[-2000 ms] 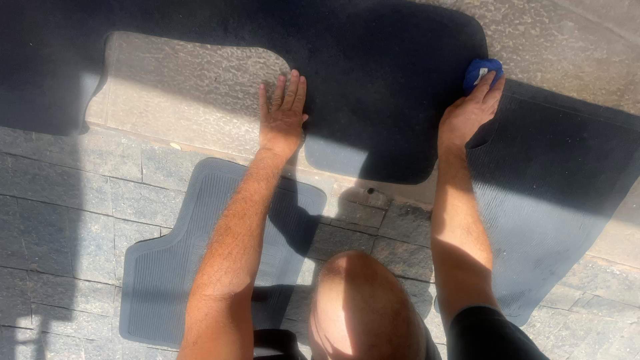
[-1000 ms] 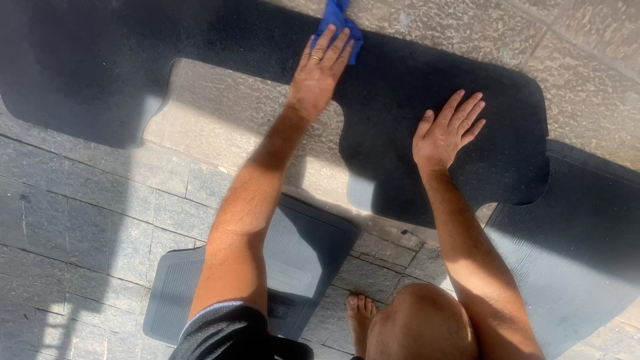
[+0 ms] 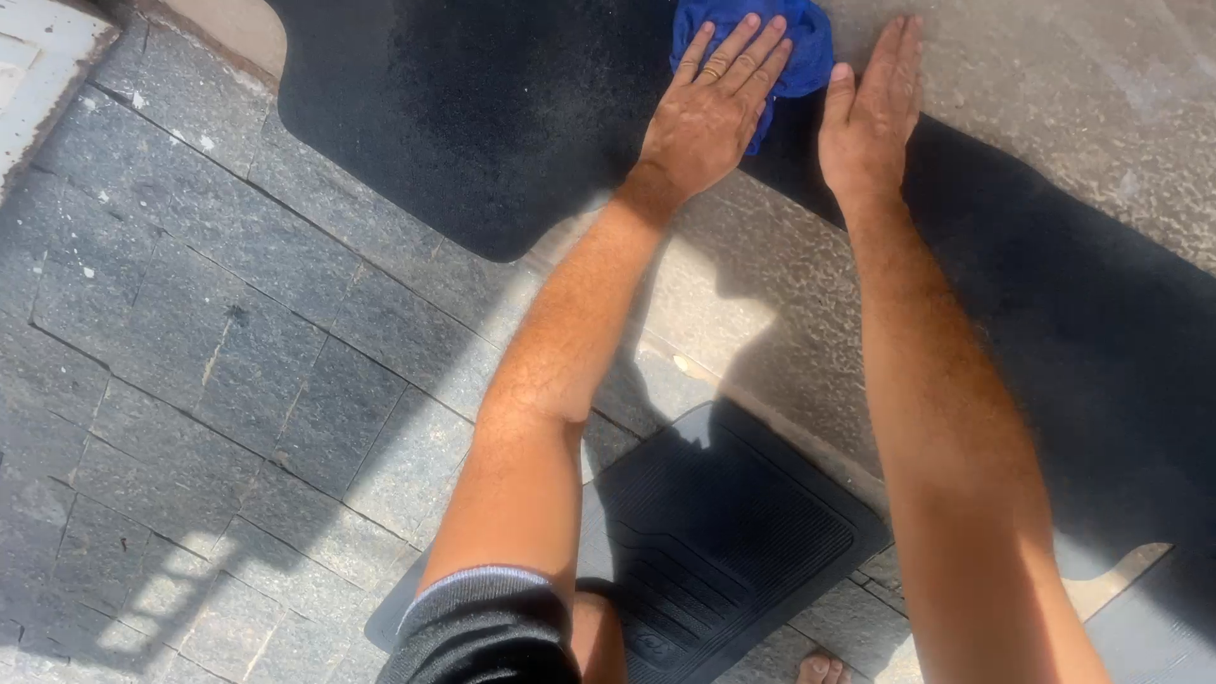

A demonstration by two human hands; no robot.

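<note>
A large dark car floor mat (image 3: 456, 104) lies across the pale stone ledge, partly in shadow, its top edge out of view. On its narrow middle part, my left hand (image 3: 712, 109) presses a crumpled blue cloth (image 3: 803, 47) flat under its fingers; a ring shows on one finger. Just right of the cloth, my right hand (image 3: 869, 123) rests flat with straight fingers, over the mat's edge and the stone, holding nothing. Below my hands, a smaller ribbed rubber mat (image 3: 731, 532) lies on the paving, partly hidden by my left arm and knee.
Grey stone paving (image 3: 218, 332) spreads at the left, below the step's edge (image 3: 760, 399). A chipped white metal piece (image 3: 43, 66) stands at the top left corner. Part of another grey mat (image 3: 1164, 617) shows at the lower right. My bare foot (image 3: 822, 668) is at the bottom.
The blue cloth was under my right hand at first, then at my left fingertips; my left hand now covers part of it. The view has shifted toward the large mat's left part.
</note>
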